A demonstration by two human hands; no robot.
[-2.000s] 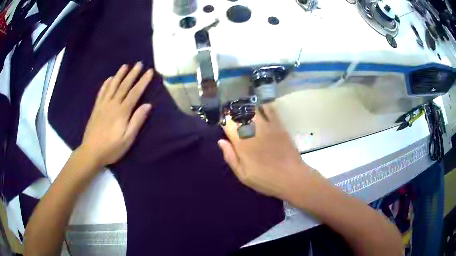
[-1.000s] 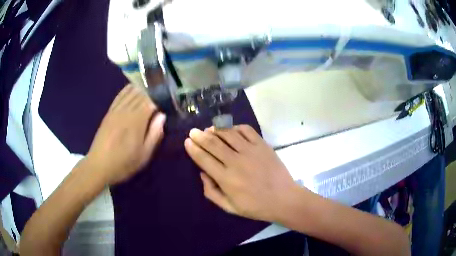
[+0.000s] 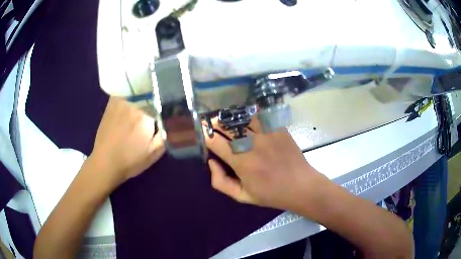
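Observation:
A dark purple garment panel (image 3: pixel 167 212) lies on the table and runs under the white sewing machine head (image 3: pixel 263 40). My left hand (image 3: pixel 126 139) lies on the panel left of the needle area, its fingertips hidden behind the machine head. My right hand (image 3: pixel 263 164) is on the right side, close to the needle area, its thumb bent and its fingertips hidden behind the round metal knob (image 3: pixel 241 144) and other metal parts. The presser foot and needle cannot be made out. Whether either hand pinches the fabric is hidden.
Yellow and black thread snips (image 3: pixel 420 107) and black scissors handles (image 3: pixel 444 131) lie at the table's right. A printed ruler scale (image 3: pixel 384 167) runs along the front edge. White and purple cut pieces (image 3: pixel 20 202) are at the left. A blue bin (image 3: pixel 429 202) stands at the lower right.
The view has moved closer to the machine head. My right hand has moved up from in front of the metal knob to behind it. My left hand's fingers are now further under the head.

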